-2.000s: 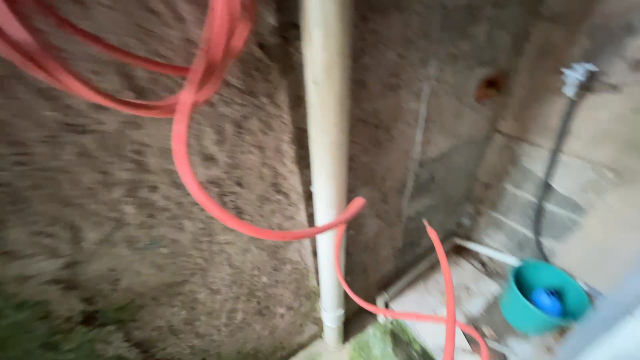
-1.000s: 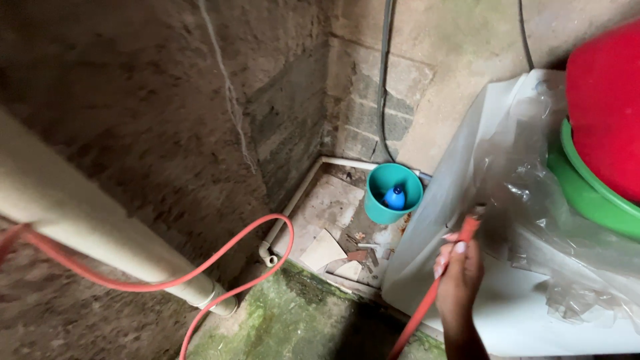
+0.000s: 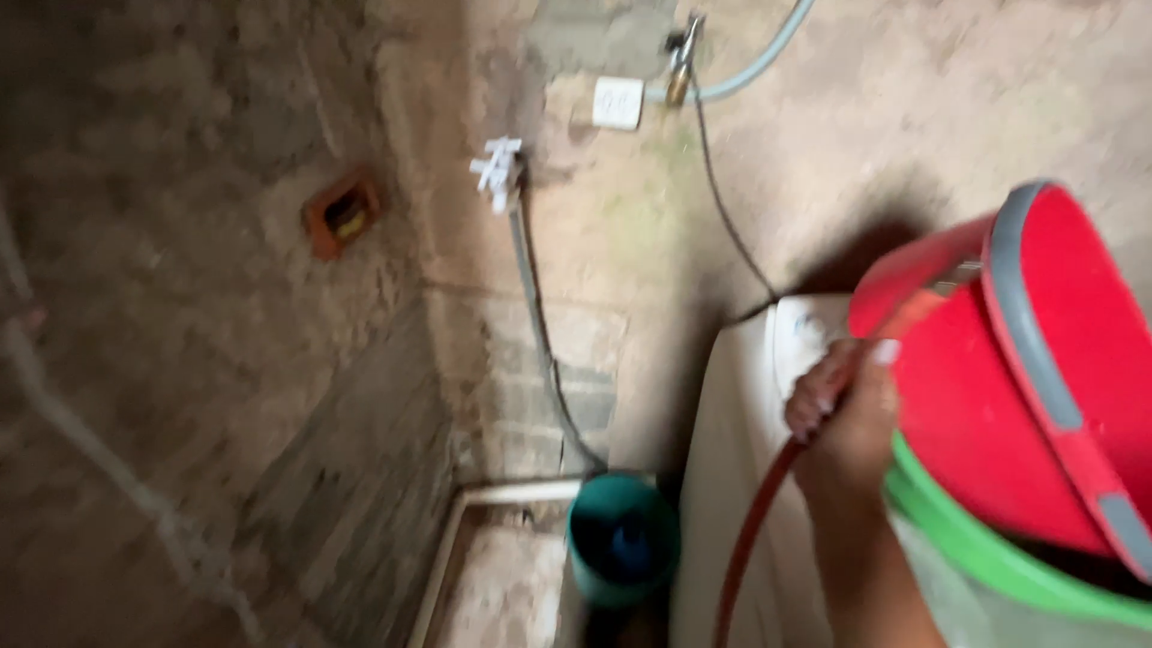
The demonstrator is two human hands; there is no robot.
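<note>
My right hand [image 3: 846, 414] is closed around a red hose [image 3: 765, 504] near its end, at right of centre. The hose end, with a fitting that looks metallic but is blurred, points up and right in front of a red plastic bucket [image 3: 954, 405] with a grey-and-red handle. Below my hand the hose hangs down past a white appliance [image 3: 738, 432]. On the rough wall are a white plastic tap [image 3: 498, 171] with a grey hose on it and a metal tap [image 3: 684, 63] beside a light blue hose [image 3: 765, 58]. My left hand is not in view.
A green basin [image 3: 981, 558] sits under the red bucket. A teal bucket [image 3: 621, 540] holding a blue object stands on the floor in the corner, left of the appliance. White pipe [image 3: 522, 492] runs along the floor edge. A white wall socket [image 3: 617, 103] is beside the metal tap.
My right hand, with the red hose end in it, has moved from over the plastic-covered surface to in front of the red bucket. The view has swung up toward the taps.
</note>
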